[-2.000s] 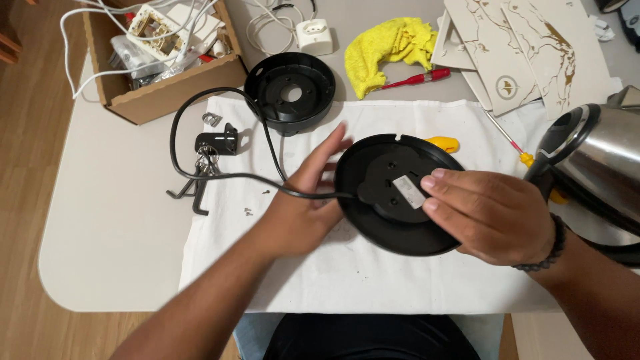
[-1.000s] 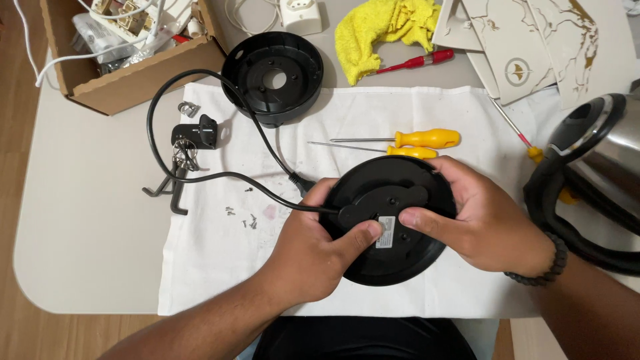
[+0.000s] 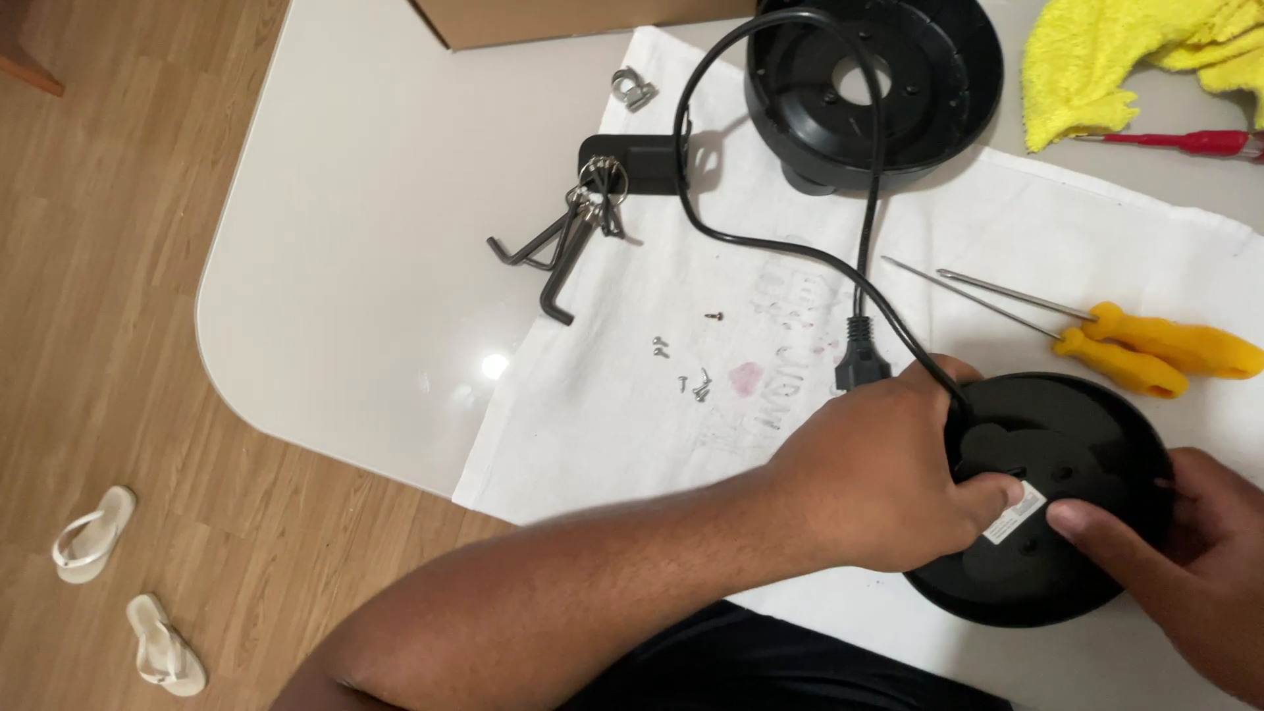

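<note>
Both hands hold a round black plastic kettle base (image 3: 1071, 425) at the lower right. My left hand (image 3: 879, 474) grips its left side, thumb beside a white label (image 3: 1014, 513); my right hand (image 3: 1175, 553) grips the right side, thumb on the face. A black cord (image 3: 770, 245) runs from the base and loops to a power plug (image 3: 860, 357) by my left hand. Two yellow-handled screwdrivers (image 3: 1175, 341) lie above the base. Several small screws (image 3: 701, 387) lie on the white cloth (image 3: 592, 425). A black round housing (image 3: 948, 89) with a central hole sits at the top.
Hex keys (image 3: 568, 262) on a ring lie with a black holder (image 3: 647, 163) across the cloth's left edge, below a metal spring (image 3: 632, 89). A cardboard box (image 3: 573, 18) stands at the top. A yellow cloth (image 3: 1106, 59) and a red screwdriver (image 3: 1210, 143) are at the upper right.
The view has shifted left. My left hand, two seconds ago spread beside the base, now grips it; my right thumb has come off the label.
</note>
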